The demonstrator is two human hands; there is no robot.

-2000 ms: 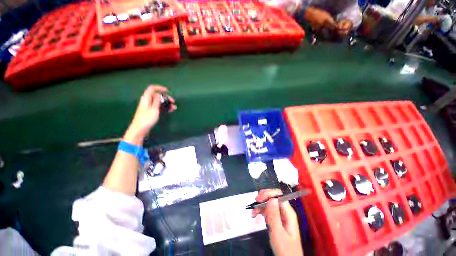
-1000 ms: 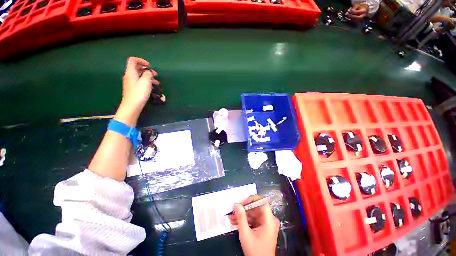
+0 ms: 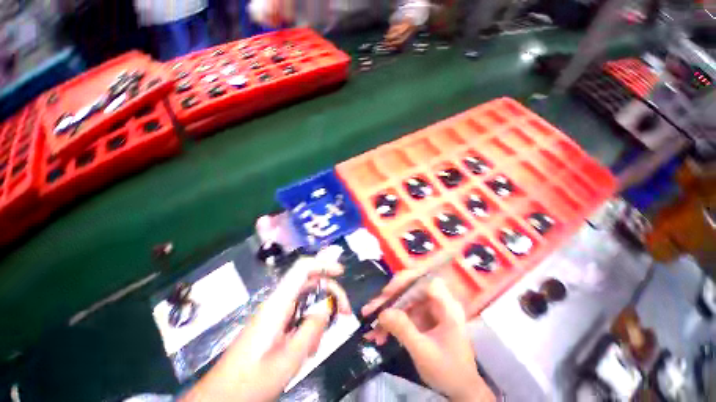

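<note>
My left hand (image 3: 294, 330) holds a small round black case assembly (image 3: 312, 305) with a silvery rim, above the white paper label at the lower middle. My right hand (image 3: 428, 326) is just right of it and holds slim dark tweezers (image 3: 399, 302) like a pen, with the tip near the left hand. The frame is blurred, so I cannot tell if the tip touches anything. The near red compartment tray (image 3: 424, 144) stands beyond and right of my hands, partly filled with black round units.
A blue bin (image 3: 348, 206) with white strips touches the tray's left side. White crumpled pieces lie beside it. A plastic bag with white paper (image 3: 200, 302) lies left. Stacked red trays (image 3: 259, 102) stand at the back. Machine fixtures are at lower right. Another person's hand (image 3: 400, 31) shows at the back.
The view has swung right. My left hand has come back from over the green bench to beside my right hand, and the case now shows in it. My right hand still holds the tweezers.
</note>
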